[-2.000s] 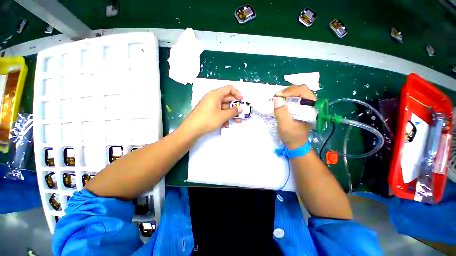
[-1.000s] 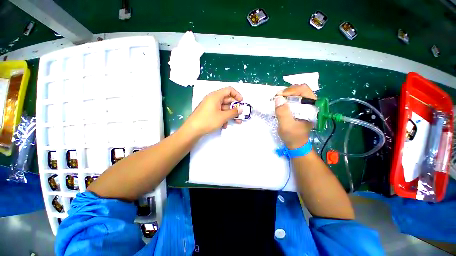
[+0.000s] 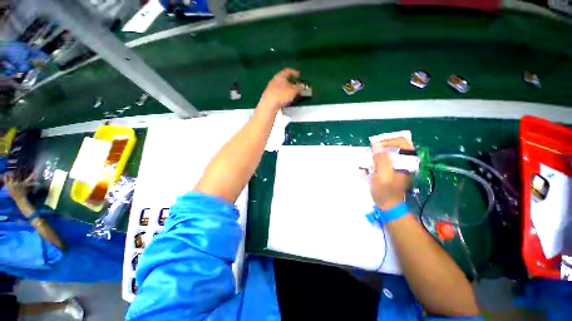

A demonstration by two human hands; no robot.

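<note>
My left hand (image 3: 281, 89) is stretched out over the green conveyor belt, its fingertips at a small electronic module (image 3: 303, 89). The image is blurred, and whether the fingers grip the module or only touch it cannot be told. My right hand (image 3: 390, 178) holds the dispensing syringe (image 3: 404, 162) above the right part of the white work paper (image 3: 323, 207). The syringe has a green adapter head (image 3: 424, 162) at its rear, and its thin tip points left. A blue wrist strap (image 3: 395, 212) is on my right wrist.
The white blister tray (image 3: 182, 147) with modules lies left, partly under my left arm. More modules (image 3: 419, 79) lie on the belt beyond the pale rail (image 3: 376, 111). Air hose (image 3: 486, 182), orange-red cap (image 3: 445, 231) and red bin (image 3: 530, 207) are right. Yellow bin (image 3: 128, 150) and another person's hand (image 3: 20, 186) are left.
My left hand has left the paper and reached forward to the belt; the module formerly in its fingers near the syringe tip is gone from there. My right hand still holds the syringe. The view has shifted.
</note>
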